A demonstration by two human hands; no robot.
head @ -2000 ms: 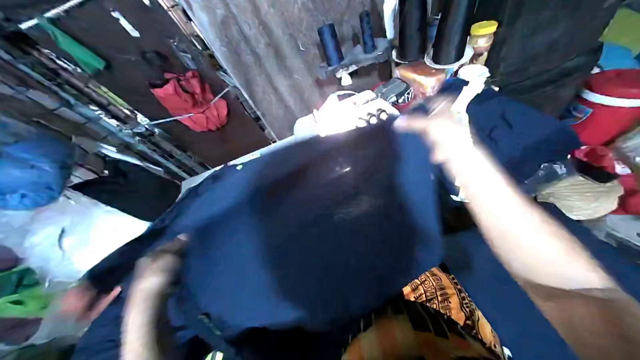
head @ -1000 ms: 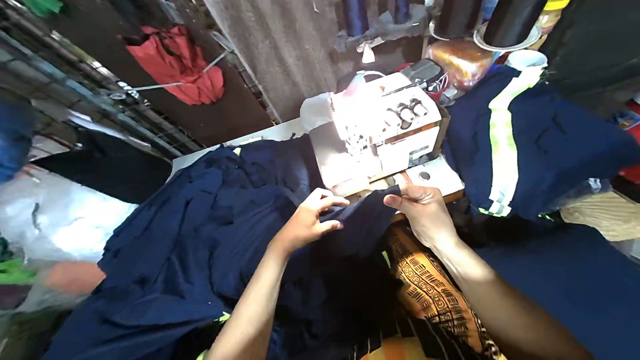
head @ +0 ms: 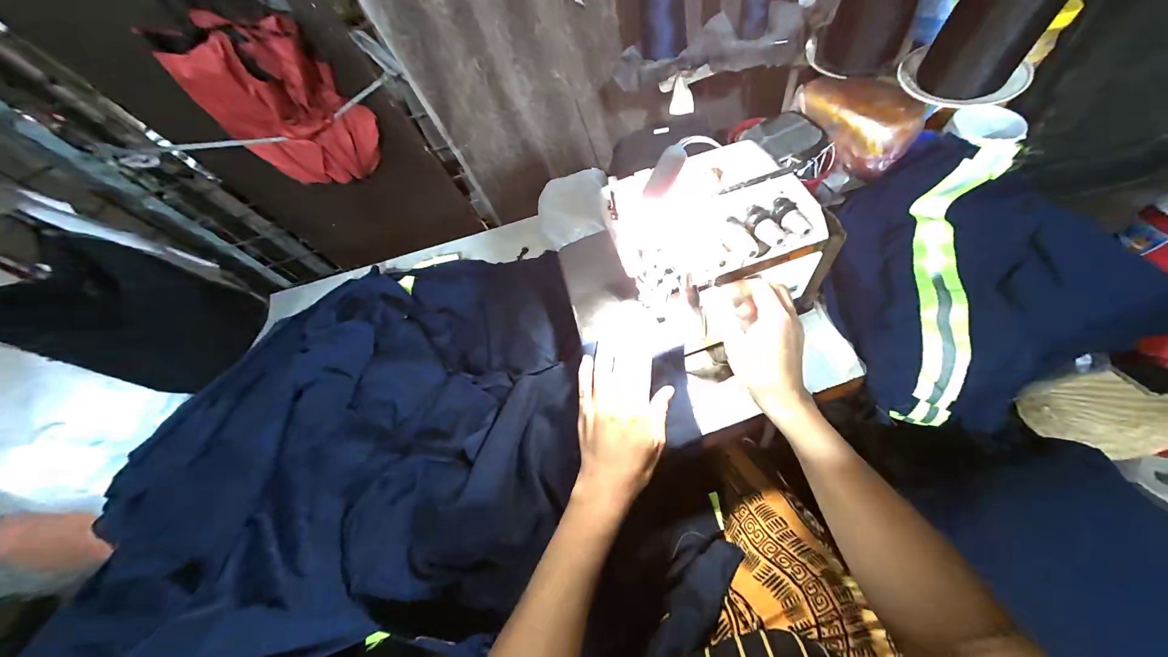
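A white overlock sewing machine (head: 730, 210) stands on a white table, its front washed out by bright light. Dark navy fabric (head: 438, 411) is heaped left of it and runs up to its needle area. My left hand (head: 625, 411) lies flat on the fabric just before the machine, fingers spread and fingertips lost in glare. Close to the needle area, my right hand (head: 765, 333) has its fingers curled in at the machine's front; whether it pinches the fabric edge or a machine part is not clear.
More navy cloth with a reflective yellow-green strip (head: 940, 301) lies at the right. Dark thread cones (head: 985, 46) stand behind the machine. A red cloth (head: 283, 100) hangs at the upper left. The white table edge (head: 310, 297) shows behind the heap. Patterned orange cloth (head: 785, 566) covers the lap.
Two seconds ago both hands held the navy fabric spread wide; one second ago they pinched its edge before the machine. Now my left hand is flat on it and my right is nearer the needle area.
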